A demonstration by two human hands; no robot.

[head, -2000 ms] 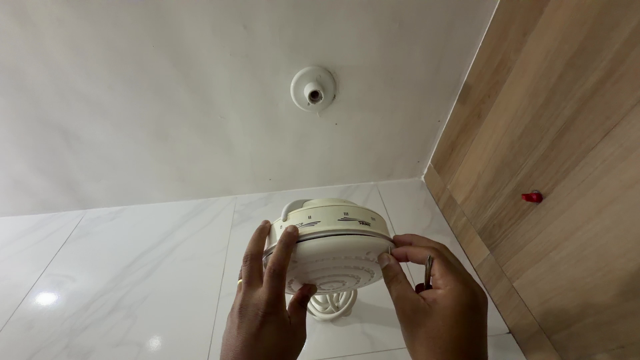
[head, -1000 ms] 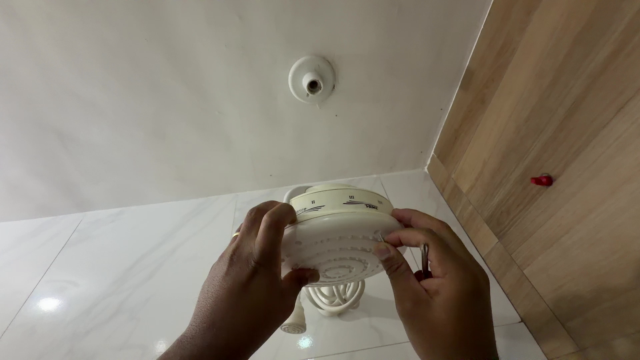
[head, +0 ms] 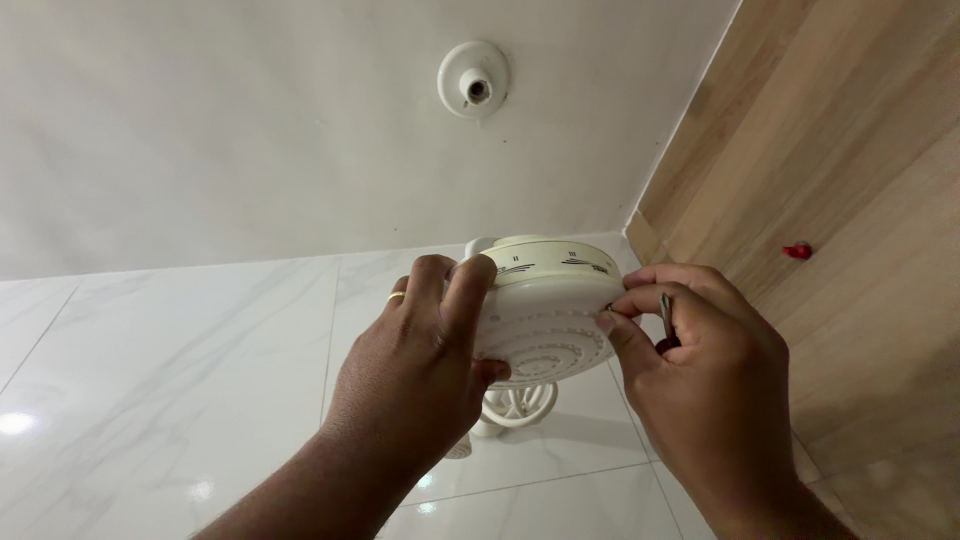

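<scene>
My left hand, with a ring on one finger, grips the left side of a white electric shower head; its thumb presses on the perforated spray face. On the right rim of that face, the thumb and forefinger of my right hand pinch a small metal piece, perhaps a screw. A thin metal tool tip sticks out from the curled fingers of the same hand; most of the tool is hidden. The shower head's cream upper ring bears marks and writing.
Above on the ceiling is a white round fitting with a hollow centre. A coiled white hose and part of a hand shower hang below the shower head. Marble-look tiles line one wall, and a red plug sticks out of the wood-look wall.
My left hand has shifted its grip, its fingers now bent over the cream ring and its wrist farther left. My right hand stays at the right rim.
</scene>
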